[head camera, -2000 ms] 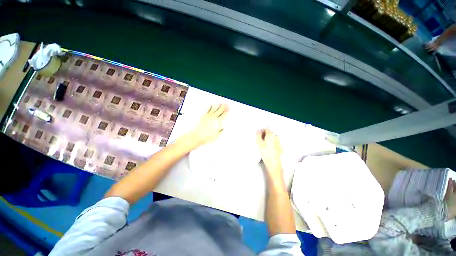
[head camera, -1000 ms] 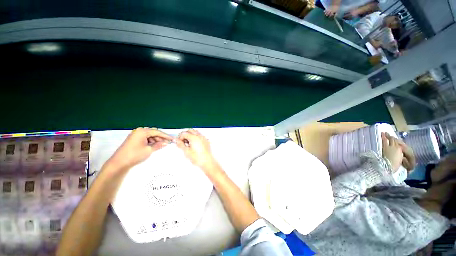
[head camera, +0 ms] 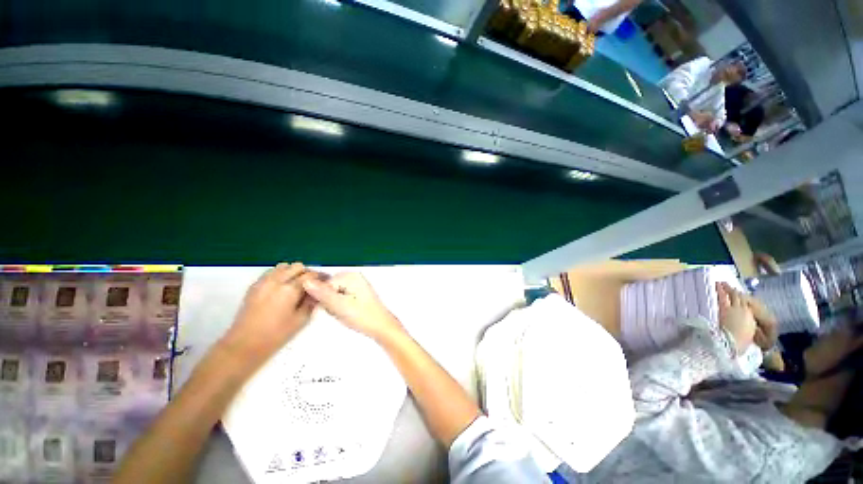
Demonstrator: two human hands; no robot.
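A white many-sided cover [head camera: 326, 416] lies face up on the white worktop sheet [head camera: 431, 293]; its outer face shows a ring of dots, central lettering and small icons along the near edge. My left hand [head camera: 274, 307] is at the cover's far edge with fingers bent. My right hand [head camera: 352, 301] is beside it, its fingertips meeting the left fingers at that edge. The fingers hide whatever may be between them, so I cannot tell if either hand pinches a small part.
A pile of white covers [head camera: 568, 378] stands at the right. A printed sheet [head camera: 85, 369] lies at the left. The dark green conveyor [head camera: 284, 203] runs beyond the bench. A grey post [head camera: 634, 222] slants at the right, and a person [head camera: 662, 406] sits beyond the pile.
Since two seconds ago the view has turned, and the hands have come together at the cover's far edge. Over the last second they have drawn closer together, with the fingers now more closed.
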